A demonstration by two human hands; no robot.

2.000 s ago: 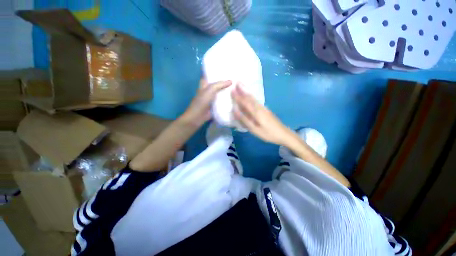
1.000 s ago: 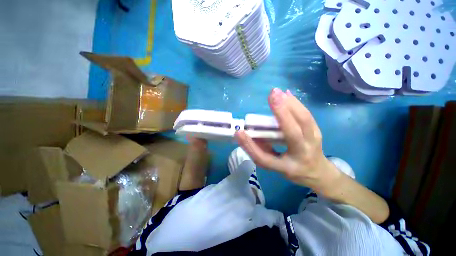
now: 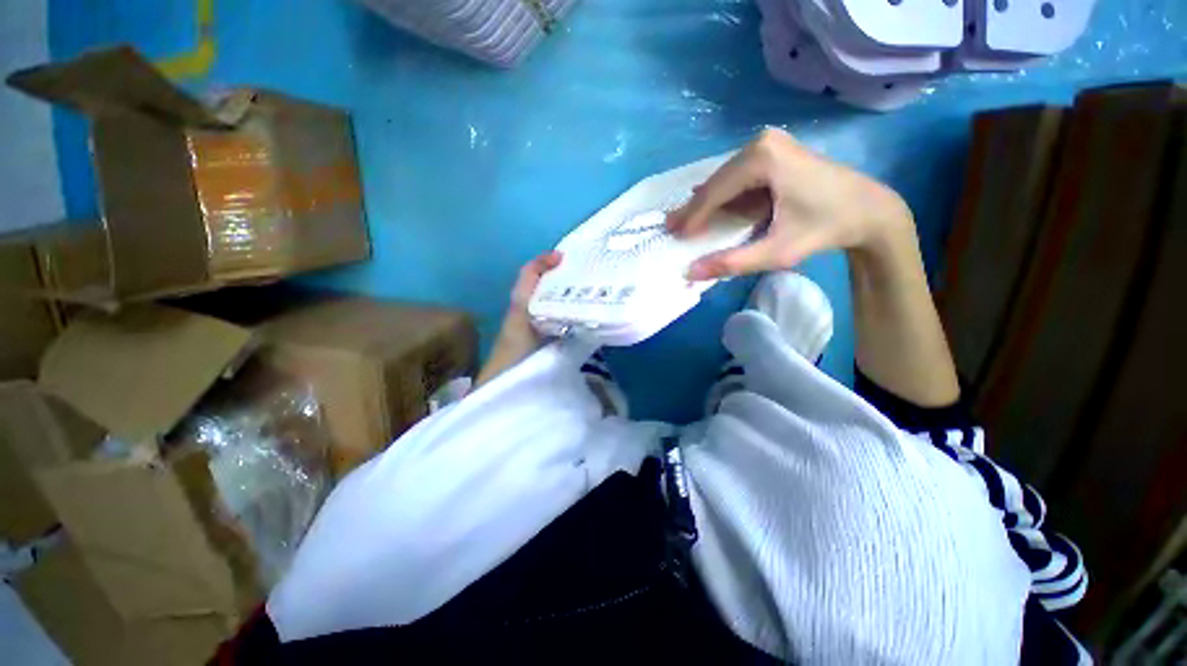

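A white hexagonal device cover (image 3: pixel 605 271) is held tilted above my lap, its outer face up, with a dotted grille, an oval logo and a row of small icons. My left hand (image 3: pixel 531 289) grips its left edge, with the fingers mostly hidden under it. My right hand (image 3: pixel 794 195) is over its right side, fingertips and thumb on the face and near the edge; whether it grips cannot be told. A stack of covers (image 3: pixel 475 29) is cut off by the top edge. A pile of lavender perforated inserts (image 3: pixel 885 52) lies at the upper right.
Open cardboard cartons (image 3: pixel 280 195) stand at the left, one holding crumpled clear film (image 3: pixel 267 455). A row of dark brown cartons (image 3: pixel 1028 247) stands at the right. The blue floor (image 3: pixel 430 169) is partly under clear film. My white shoe (image 3: pixel 790 312) is below my right hand.
The cover was edge-on a second ago and now shows its logo face. My right hand has moved up and over the face. The view has shifted, so the stacks sit higher in the picture.
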